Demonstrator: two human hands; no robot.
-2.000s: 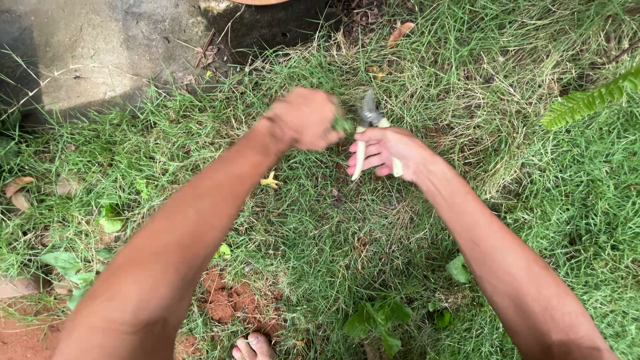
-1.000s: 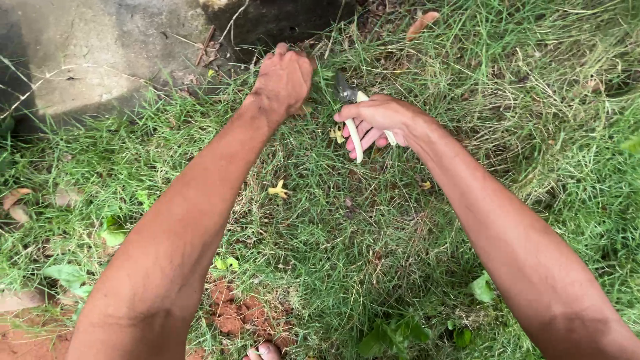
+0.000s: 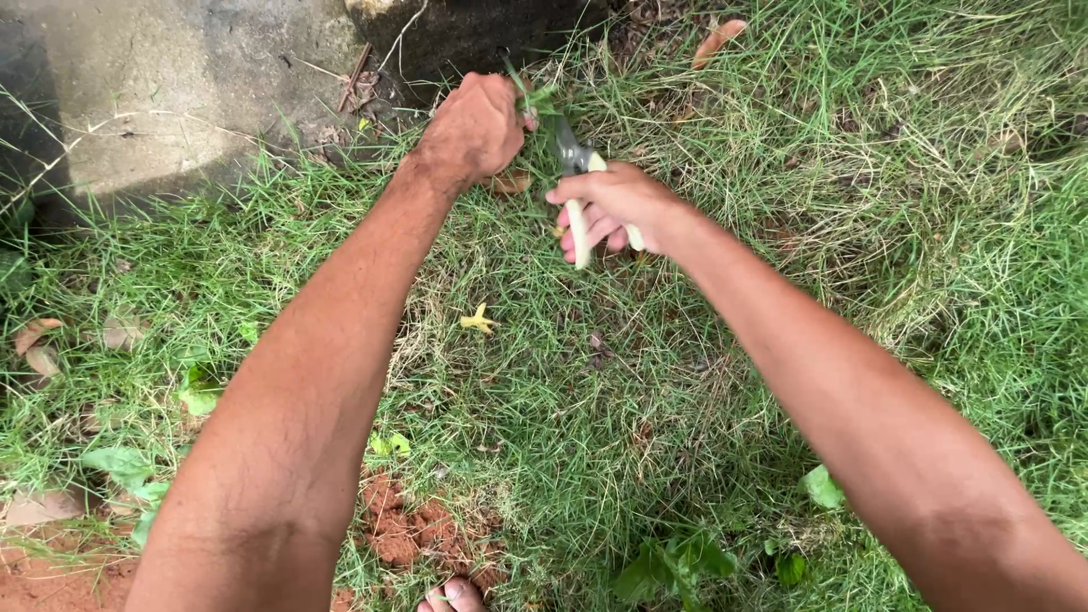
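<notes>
My left hand [image 3: 480, 127] is closed on a tuft of green grass [image 3: 535, 100] beside the dark base of the concrete. Just right of it, my right hand [image 3: 616, 208] holds pruning shears [image 3: 575, 157] with pale cream handles, which are spread apart. The metal blades point up and left toward the grass at my left fingers; their tips are partly hidden by grass. Below both hands a yellow flower [image 3: 478, 320] lies on the lawn.
A concrete slab [image 3: 170, 93] fills the upper left, with a thin dry stem across it. A brown dry leaf [image 3: 718, 42] lies at the top. Reddish soil [image 3: 399, 531] shows near my toes [image 3: 455, 597] at the bottom. Broad-leaved weeds [image 3: 676, 568] grow at lower right.
One second ago my left hand was at the grass by the concrete edge, farther from the shears; now it is nearer the blades with grass showing at its fingers. The right hand keeps the shears.
</notes>
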